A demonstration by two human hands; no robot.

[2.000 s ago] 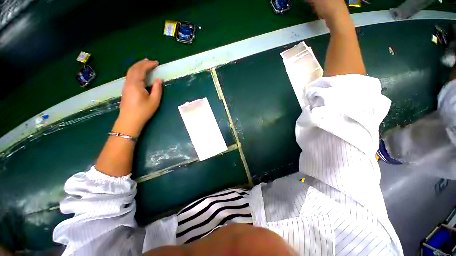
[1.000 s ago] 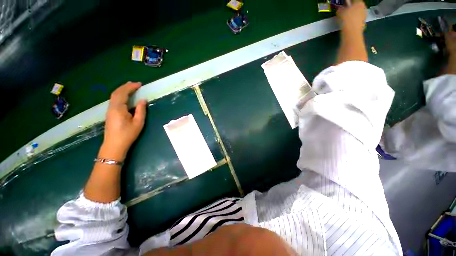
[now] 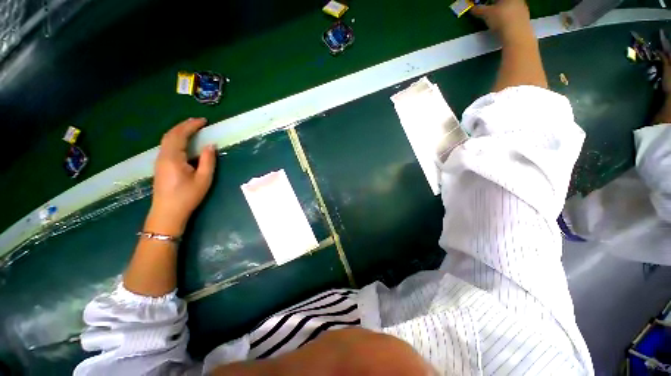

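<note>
My left hand [image 3: 179, 172] rests on the pale conveyor rail [image 3: 243, 131], thumb apart from the fingers, holding nothing. My right hand [image 3: 506, 18] reaches over the belt at the top edge. Its fingers are at a watch unit whose yellow-and-white battery [image 3: 462, 7] shows beside them; the case is mostly hidden. Whether the fingers grip it, or hold a tool, cannot be told. Other open watch cases with blue insides lie on the green belt: one upper middle [image 3: 338, 37], one left of it [image 3: 210, 87] and one far left [image 3: 75, 160], each beside a small yellow battery.
A white sheet or shallow tray [image 3: 279, 217] lies on the dark green worktop [image 3: 375, 198]. Another [image 3: 425, 128] lies partly under my right sleeve. At the right edge, another person's hand [image 3: 664, 88] is near small parts. A grey piece [image 3: 588, 11] lies across the rail.
The watch units on the belt have moved left. My right hand has moved from farther left on the belt to the right, then slightly back left. My left hand stays on the rail.
</note>
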